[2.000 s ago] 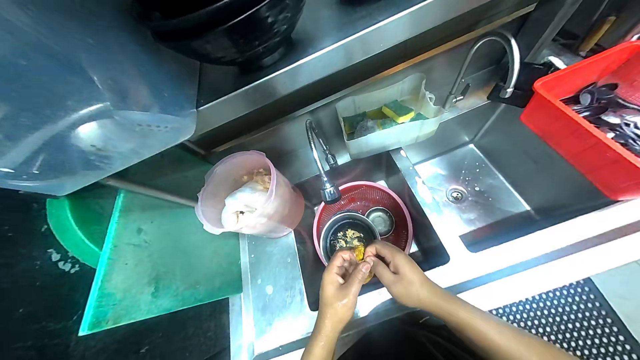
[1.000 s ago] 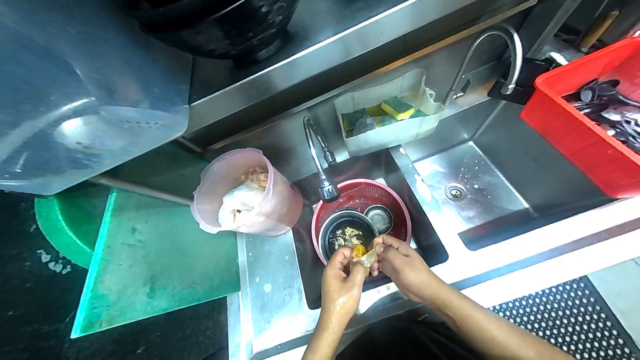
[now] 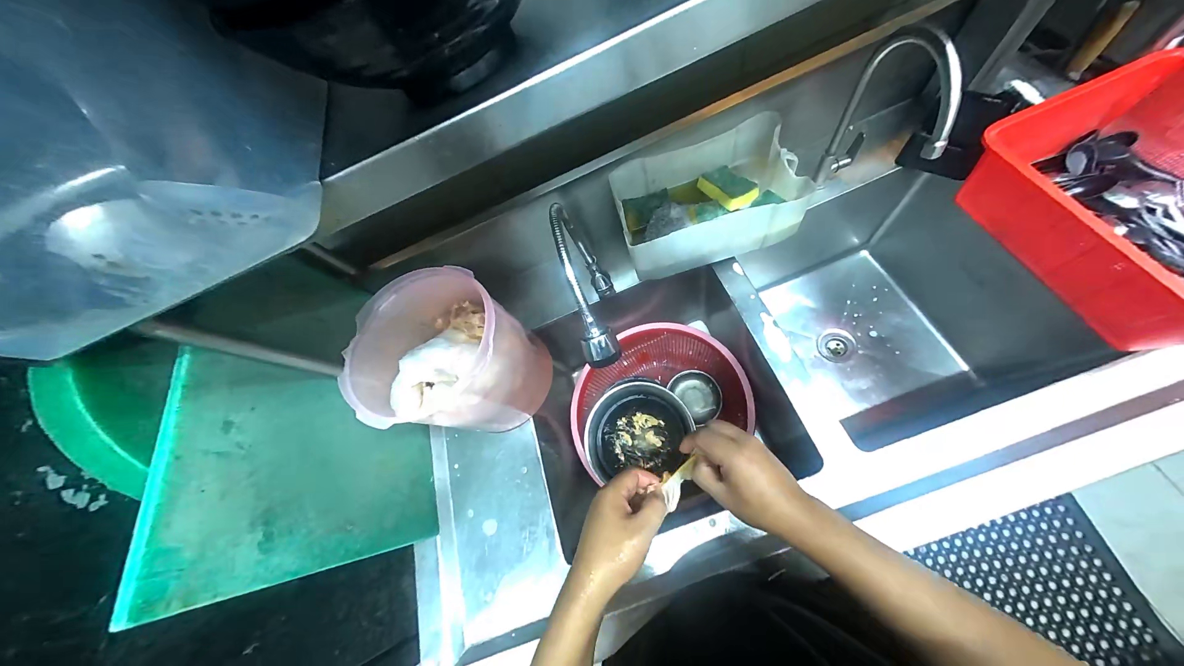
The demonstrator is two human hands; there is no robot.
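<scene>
My left hand (image 3: 624, 520) and my right hand (image 3: 740, 470) pinch a small pale and yellowish piece of food (image 3: 677, 483) between them, over the near rim of a metal pot (image 3: 599, 435). Liquid with yellowish bits (image 3: 640, 433) lies in the pot. Beside it is a small metal bowl (image 3: 696, 396). Both rest within a red plastic colander (image 3: 661, 344) in the left sink. The nozzle of a flexible faucet (image 3: 599, 346) hangs over the colander's far left edge. Left of the sink, a pink translucent bucket (image 3: 518, 370) holds a white bag and brownish scraps.
A white tub (image 3: 717, 242) with sponges stands behind the sinks. The right sink (image 3: 869, 342) has a curved faucet (image 3: 945, 83) behind it. A red basket (image 3: 1064, 240) of utensils is at the right. A green board (image 3: 296, 472) lies left; a black bowl (image 3: 370, 42) is above.
The piece between my fingers now looks paler and stretched out, where a yellow-orange part showed before. My hands have moved slightly apart.
</scene>
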